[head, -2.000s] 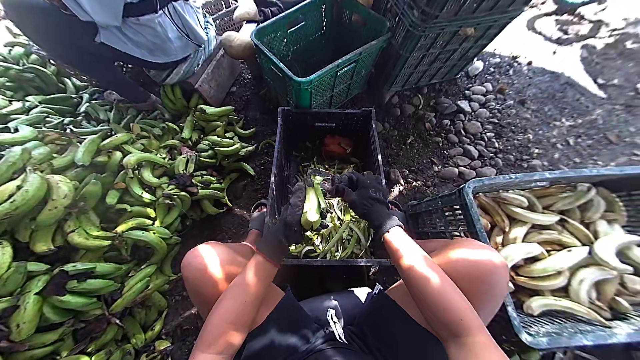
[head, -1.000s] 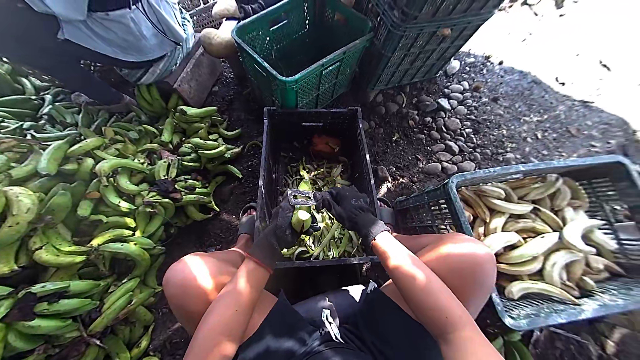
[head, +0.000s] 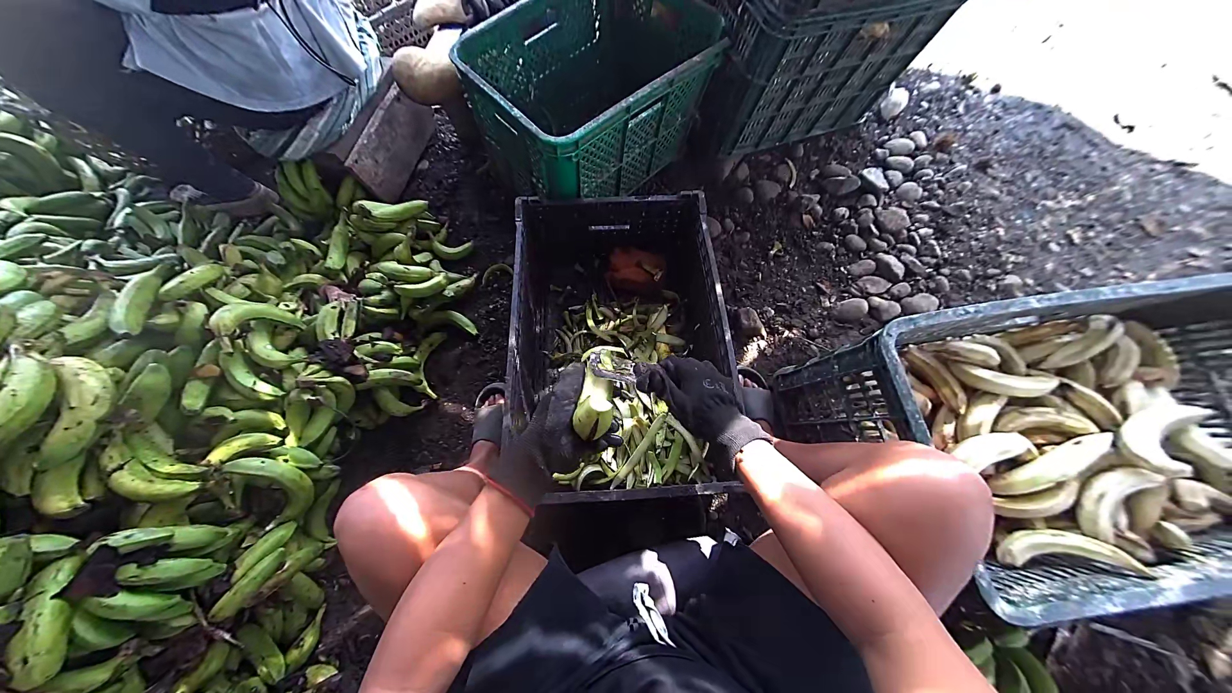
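My left hand (head: 561, 423), in a dark glove, holds a partly peeled green plantain (head: 594, 406) over a black plastic crate (head: 519, 318) between my legs. In my right hand (head: 701, 397), also gloved, is a peeler-like tool (head: 610, 368), its head across the upper part of the plantain; its exact form is blurred. Green peel strips (head: 658, 448) lie in the crate below both hands, with an orange-red object (head: 636, 270) toward its far end.
Unpeeled green plantains (head: 269, 414) cover the ground at left. Peeled ones (head: 1049, 462) fill part of a crate (head: 1088, 295) at right. A green crate (head: 568, 159) and stacked crates (head: 808, 106) stand ahead, beside stones (head: 890, 221). Another person (head: 241, 58) sits at upper left.
The plantain stood lengthwise between my hands two seconds ago; the tool now lies across it. Both hands remain over the black crate. The view has shifted slightly.
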